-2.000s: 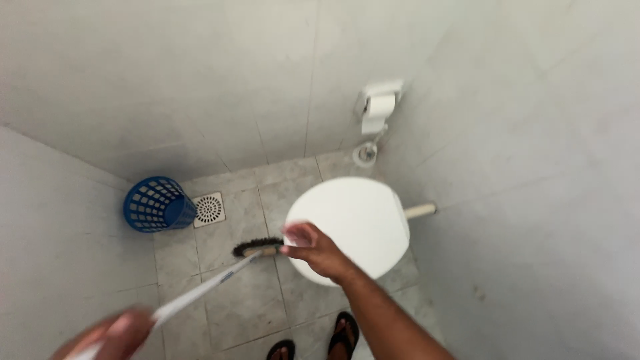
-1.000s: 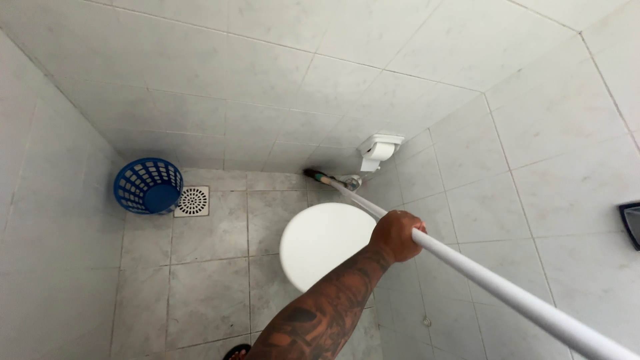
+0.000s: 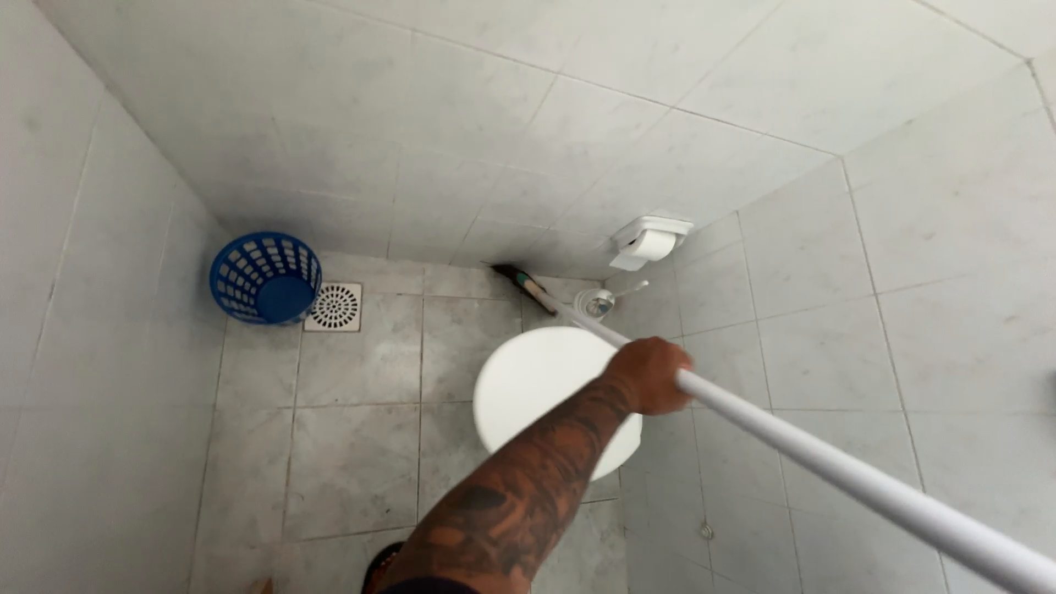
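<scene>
My left hand is closed around the white pole of a broom, with my tattooed forearm crossing over the closed white toilet lid. From that hand the pole runs down to the right and out of the frame. Its other end slopes to the dark-bristled broom head, which lies on the floor at the foot of the wall, beyond the toilet. Just right of the broom head stands a white toilet brush holder. My right hand is out of view.
A blue plastic basket stands in the left corner beside a square floor drain. A toilet paper holder is fixed to the wall above the brush holder. Tiled walls close in on both sides. Part of a dark sandal shows below.
The broom head has gone from the floor left of the toilet to the wall behind it. My right hand, over the lid two seconds ago, has left the view. My left hand still grips the pole.
</scene>
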